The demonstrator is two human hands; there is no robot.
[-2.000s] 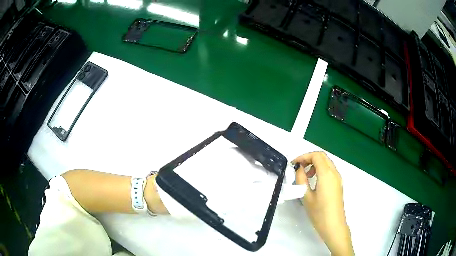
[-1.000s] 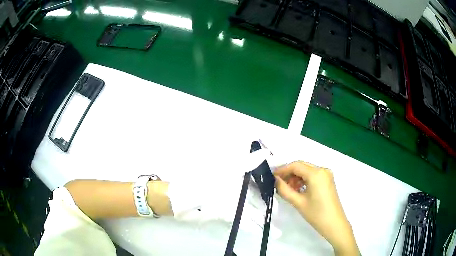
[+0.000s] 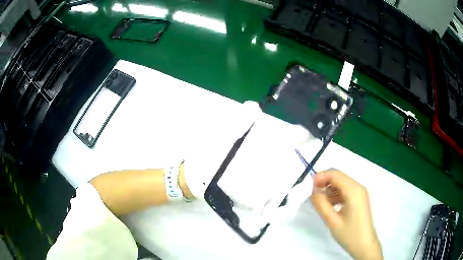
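Observation:
A black phone middle frame (image 3: 309, 96) is held up and tilted over the white mat, its solid camera end with holes toward the far right. My left hand (image 3: 249, 162), in a white glove that blends into the mat, holds the frame from behind; its fingers are hard to make out. My bare right hand (image 3: 345, 208) is at the frame's right long side. It holds blue-purple tweezers (image 3: 305, 161) whose tip points up and left across the frame's side. Whether the tip touches the frame cannot be told.
A single frame (image 3: 105, 107) lies at the mat's left end. Stacked frames (image 3: 437, 233) lie at the right edge. More frames lie on the green belt (image 3: 218, 66), far left (image 3: 140, 30) and right. Black trays (image 3: 45, 86) stand left and far right, one with a red rim (image 3: 440, 122).
The held frame has turned from nearly edge-on to facing me, with its camera end up and right. The tweezers now show in my right hand. The view has shifted slightly.

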